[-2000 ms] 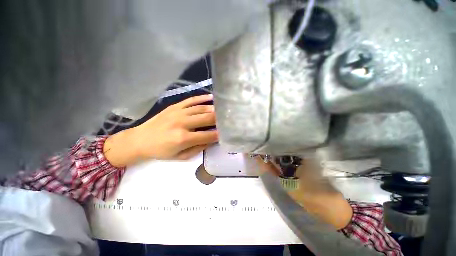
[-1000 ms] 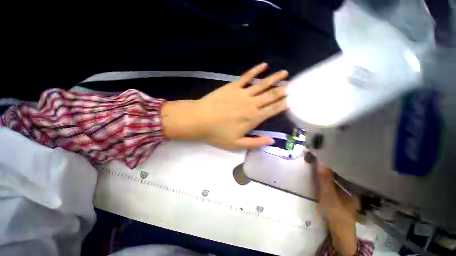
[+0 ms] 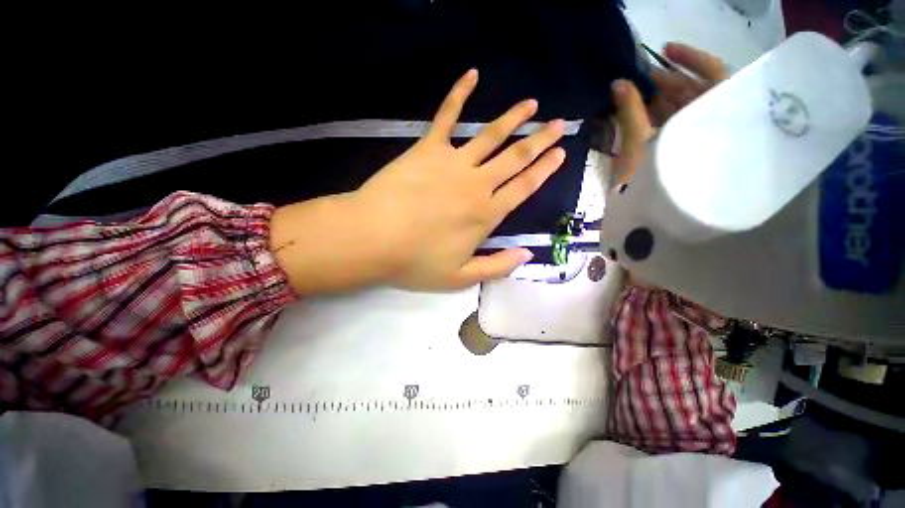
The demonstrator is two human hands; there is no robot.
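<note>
A black garment panel (image 3: 248,69) with a pale tape (image 3: 228,142) lies over the machine bed. My left hand (image 3: 427,203) rests flat on it, fingers spread, left of the needle area. My right hand (image 3: 660,99) is behind the machine head, at the panel's far right edge. Its fingers are partly hidden by the lamp, so its hold on the cloth is unclear. The presser foot (image 3: 564,241), lit green, stands at a lower pale strip on the cloth. The needle is too small to tell.
The white machine head has a rounded white lamp (image 3: 764,134) and a blue brother label (image 3: 858,213). The needle plate cover (image 3: 546,310) has a finger notch at its left. A ruler scale (image 3: 337,404) runs along the white table. Wires and metal parts are at the right.
The view has pulled back from the machine head. My right hand has moved from the front right of the head to behind it. My left hand stays on the cloth, its fingers now spread wider.
</note>
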